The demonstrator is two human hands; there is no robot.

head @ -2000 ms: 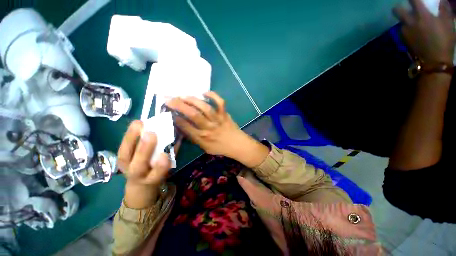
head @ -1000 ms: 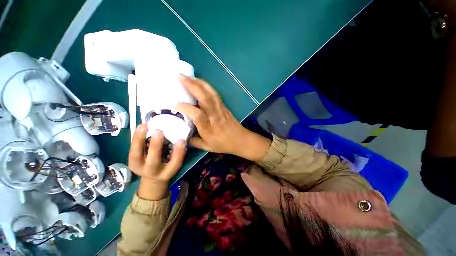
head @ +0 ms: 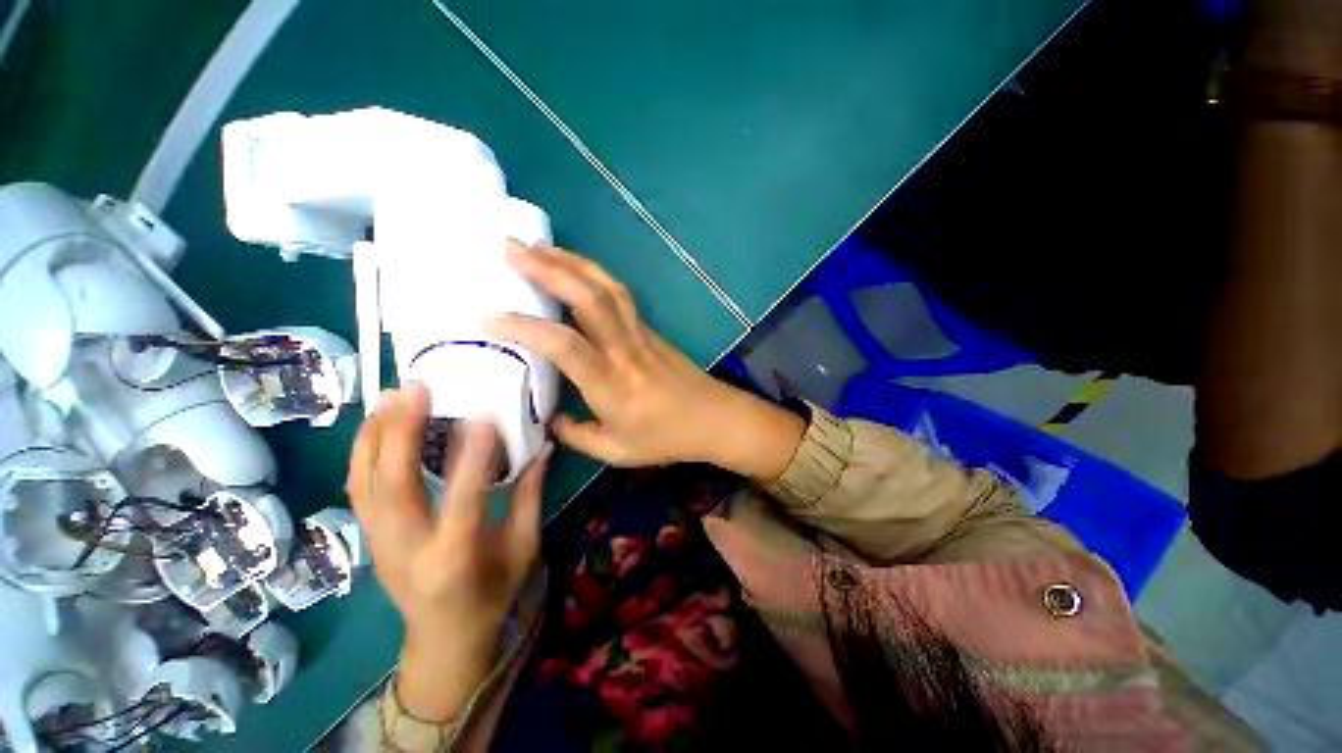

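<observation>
A white camera housing [head: 442, 265] lies on the green bench, its bracket [head: 295, 177] at the upper left and a slim white antenna [head: 368, 316] along its left side. The white front cover [head: 478, 386] sits at the housing's near end, with a dark curved line between them and a dark face towards me. My left hand [head: 442, 508] has its fingertips on the cover's near edge and dark face. My right hand [head: 626, 368] grips the housing's right side, fingers on top and thumb near the cover. No circuit board shows in this unit.
Several unfinished camera units [head: 89, 309] crowd the left, with wires and circuit boards [head: 287, 378] hanging out. A person's forearm [head: 1280, 294] is at the right. A blue plastic item [head: 1016, 471] with clear plastic on it is below the bench edge.
The cover has gone from tilted in my left hand to lined up against the housing, and the gap has narrowed. The view has shifted. The other person's forearm shows more than a second ago.
</observation>
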